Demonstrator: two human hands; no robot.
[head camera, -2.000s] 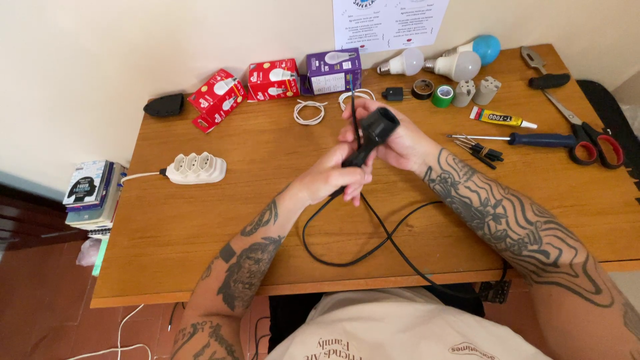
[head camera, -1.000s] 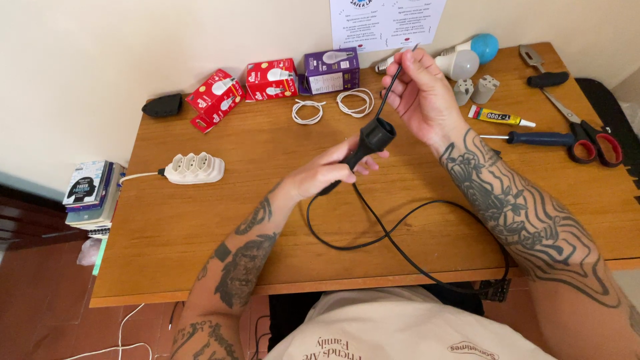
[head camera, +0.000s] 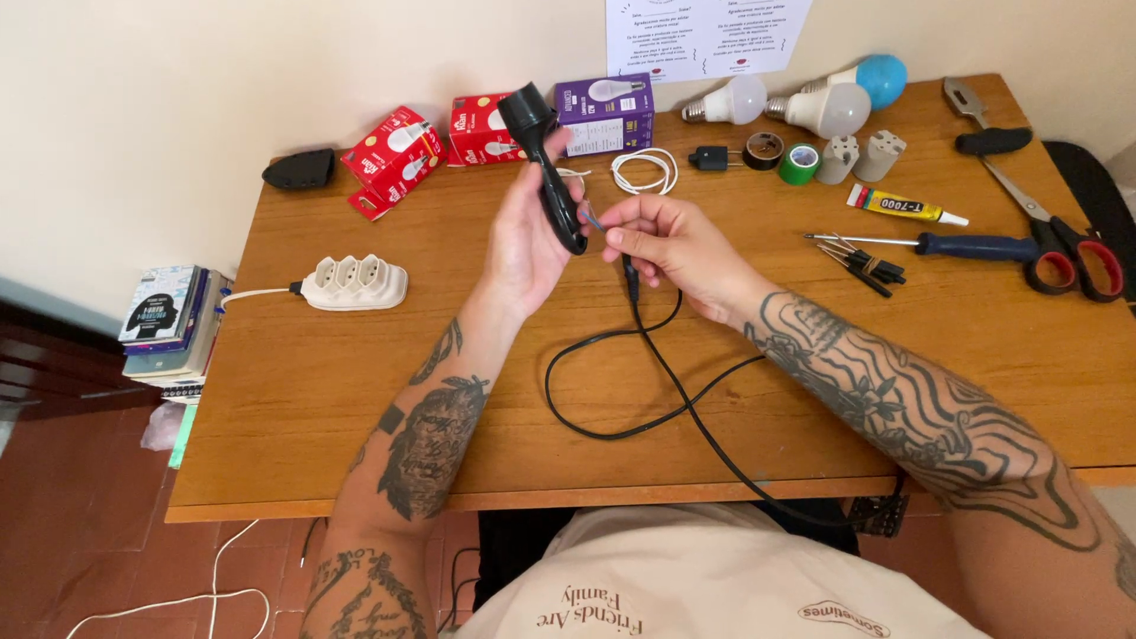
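My left hand (head camera: 528, 235) holds a black plastic handle with a wide cup-shaped head (head camera: 543, 169), which tilts up and to the left. Close by on the right, my right hand (head camera: 670, 244) pinches the end of a black cable (head camera: 632, 280) between thumb and fingers. Thin wire ends, one of them blue, stick out from that pinch toward the handle's lower end. Whether the wires touch the handle cannot be told. From my right hand the cable drops, loops on the wooden desk (head camera: 399, 444) and runs over its front edge.
A white power strip (head camera: 355, 284) lies at left. Bulb boxes (head camera: 603, 115), a coiled white wire (head camera: 645, 170), bulbs (head camera: 830, 108), tape rolls (head camera: 800, 164) and grey lamp sockets (head camera: 879, 157) line the back. Glue (head camera: 905, 204), a screwdriver (head camera: 976, 247) and scissors (head camera: 1052, 235) lie at right.
The cable that stood up out of the black cup-shaped head is out of it. The handle has moved up and left, and my right hand has come down beside its lower end.
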